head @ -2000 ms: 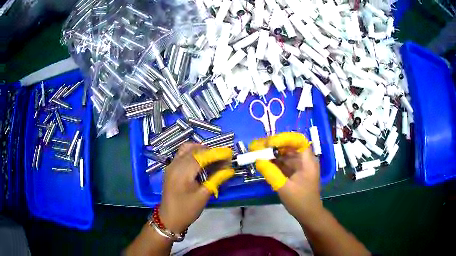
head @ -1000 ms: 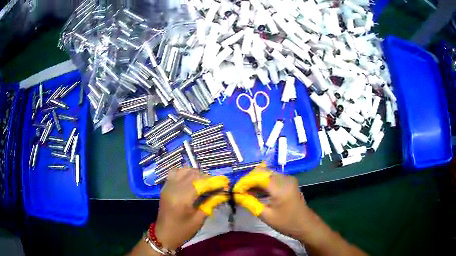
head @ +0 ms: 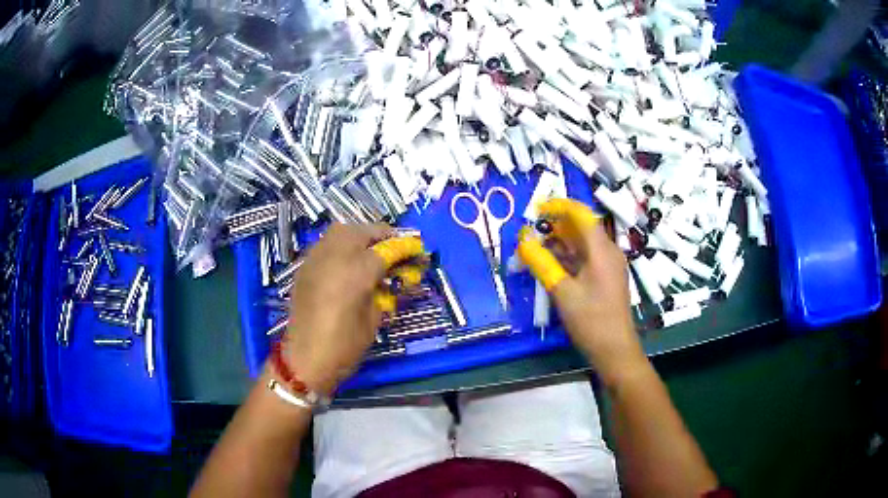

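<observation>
My left hand (head: 336,302), with yellow finger cots, is over the left part of the blue work tray (head: 375,370). Its fingers are closed around a small piece with a dark round end, seemingly a silver tube, mostly hidden. My right hand (head: 589,277) is at the tray's right side, its thumb and fingers pinching a white core (head: 547,192) by its dark end. Silver tubes (head: 450,297) lie in the tray. Scissors (head: 484,226) with pinkish handles lie open between my hands. Another white core lies partly beside my right fingers.
A heap of white cores (head: 584,88) spreads behind and right of the tray. A clear bag (head: 209,117) spills silver tubes at the upper left. A blue left tray (head: 102,389) holds scattered tubes. A blue right tray (head: 828,214) stands at the right edge.
My hands were together at the tray's front edge; they have moved apart and forward, left over the tubes, right to the white cores. My right hand has taken hold of a core.
</observation>
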